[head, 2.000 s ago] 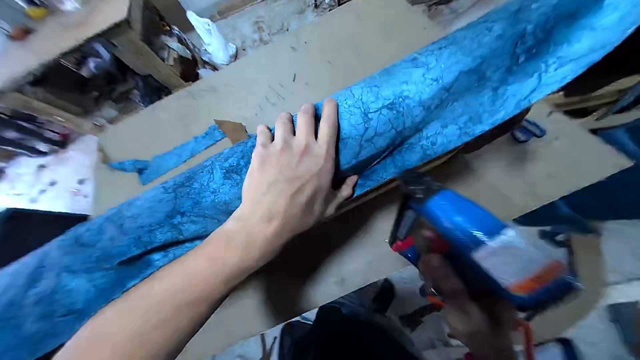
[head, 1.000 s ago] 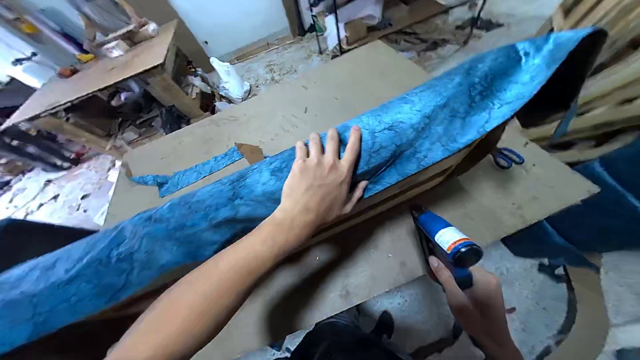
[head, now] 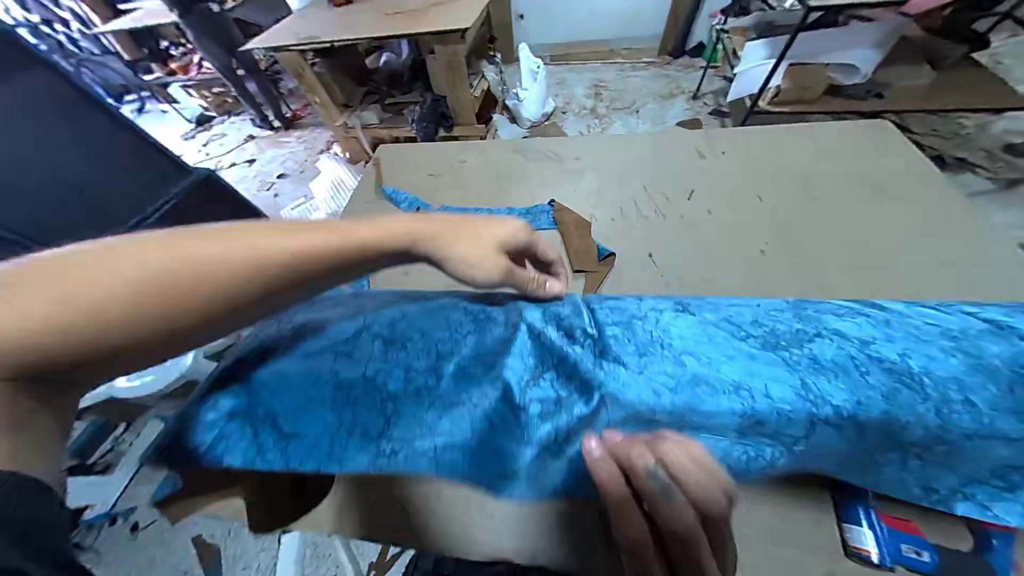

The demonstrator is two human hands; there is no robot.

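A long piece of blue marbled upholstery material [head: 720,368] stretches across the work table, with wrinkles near its middle. My left hand [head: 512,256] pinches its far edge between thumb and fingers. At the near side, my right hand [head: 672,496] has its fingertips on the material, just right of the wrinkles; whether they grip a fold is not clear. A blue and red tool [head: 888,536], probably a staple gun, lies partly under the near edge at the lower right. Behind my left hand is a blue offcut with a brown backing [head: 578,240].
The board-topped table [head: 760,208] extends behind the material. A dark padded panel [head: 88,144] rises at the left. Farther back are a wooden workbench [head: 368,24], a white plastic bag [head: 530,88], a metal-framed shelf [head: 904,100] and a person's legs [head: 240,64]. Scraps litter the floor.
My right hand has let go of the blue tool and now touches the material. My left hand has gone from lying flat on top to pinching the far edge. The view has turned strongly.
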